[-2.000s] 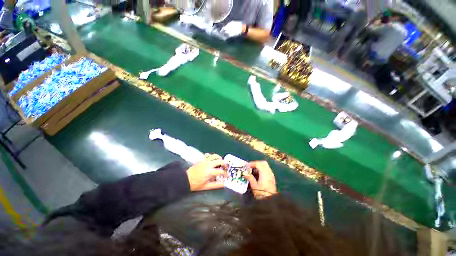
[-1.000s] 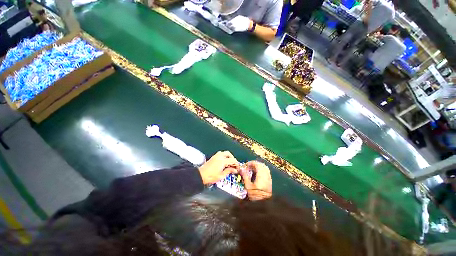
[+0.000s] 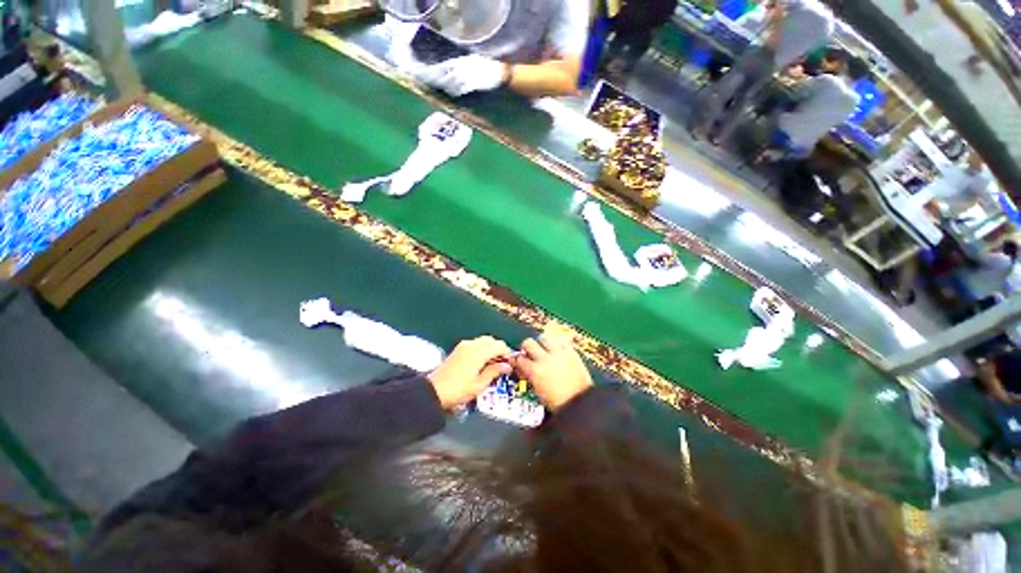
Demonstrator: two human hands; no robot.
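A white open housing (image 3: 511,405) with small blue, yellow and green bits inside lies under my fingers over the dark green bench. My left hand (image 3: 470,374) is at its left upper edge, with thumb and fingers pinched. My right hand (image 3: 553,369) is at its upper right, fingertips meeting those of my left hand over the housing. What the fingertips pinch is too small to tell. A whitish bagged cord (image 3: 381,337) runs from the housing to the upper left along the bench.
A green conveyor (image 3: 515,235) carries several white units beyond the chipped edge rail (image 3: 430,263). An open carton (image 3: 123,221) of blue-and-white parts stands left. A slim pale tool (image 3: 685,457) lies right. Across the belt are a gloved person (image 3: 476,74) and a box of brass-coloured parts (image 3: 634,157).
My right hand has turned from covering the housing's right side to meeting my left fingertips at its upper edge. The view has shifted slightly.
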